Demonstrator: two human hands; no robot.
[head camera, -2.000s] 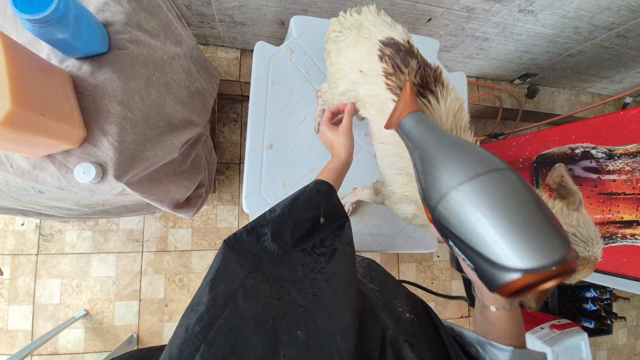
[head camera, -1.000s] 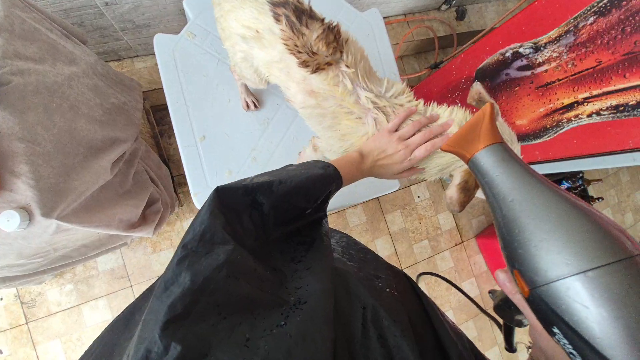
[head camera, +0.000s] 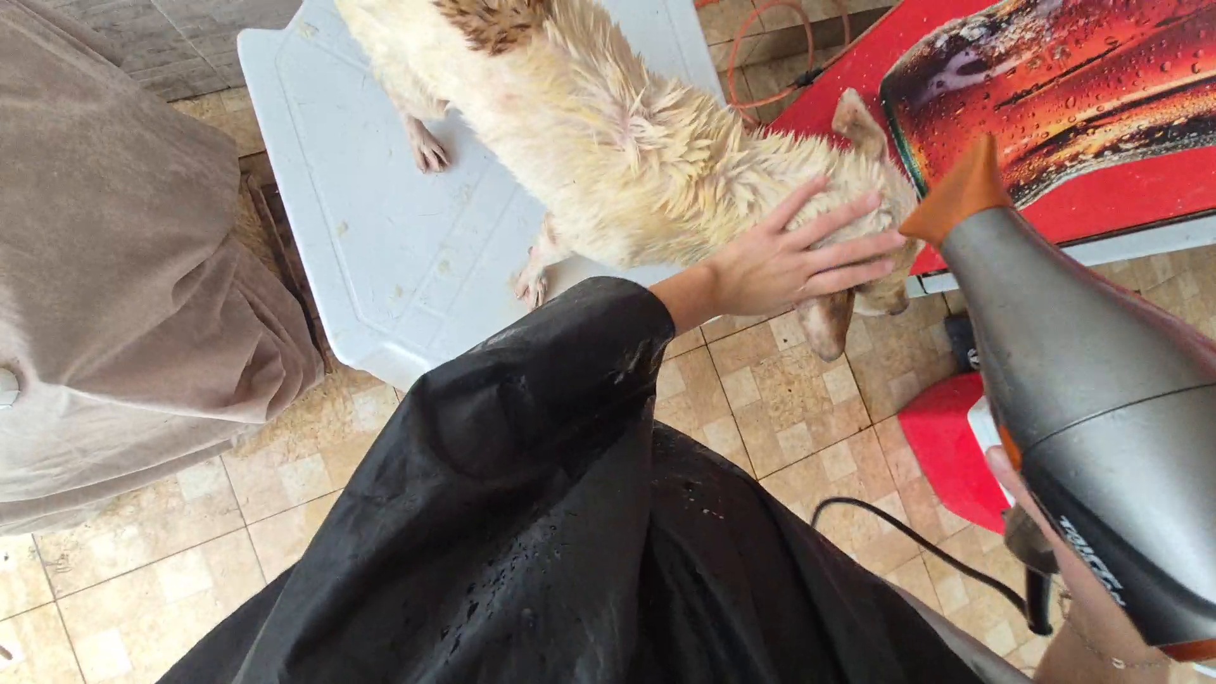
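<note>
A dog (head camera: 608, 142) with damp, cream-coloured fur and a brown patch stands on a white plastic table (head camera: 399, 285). Spread fingers of my left hand (head camera: 793, 252) rest on the dog's head, near its ear. At the right, my right hand (head camera: 1045, 532) holds a grey and orange hair dryer (head camera: 1092, 351), largely hidden behind the dryer body. The orange nozzle points toward the dog's head, just beyond my left fingertips. A black cord hangs below the dryer. Black waterproof cloth covers my left arm and body.
Brown cloth (head camera: 123, 247) drapes over something at the left. A red panel with a printed bottle picture (head camera: 1045, 104) stands at the upper right. A red and white object (head camera: 955, 451) is on the tiled floor (head camera: 760, 399), and an orange hose (head camera: 807, 47) lies behind the table.
My left hand has moved from the dog's side, over its neck, onto its head. The hair dryer has shifted from the dog's back toward its head. The view has turned.
</note>
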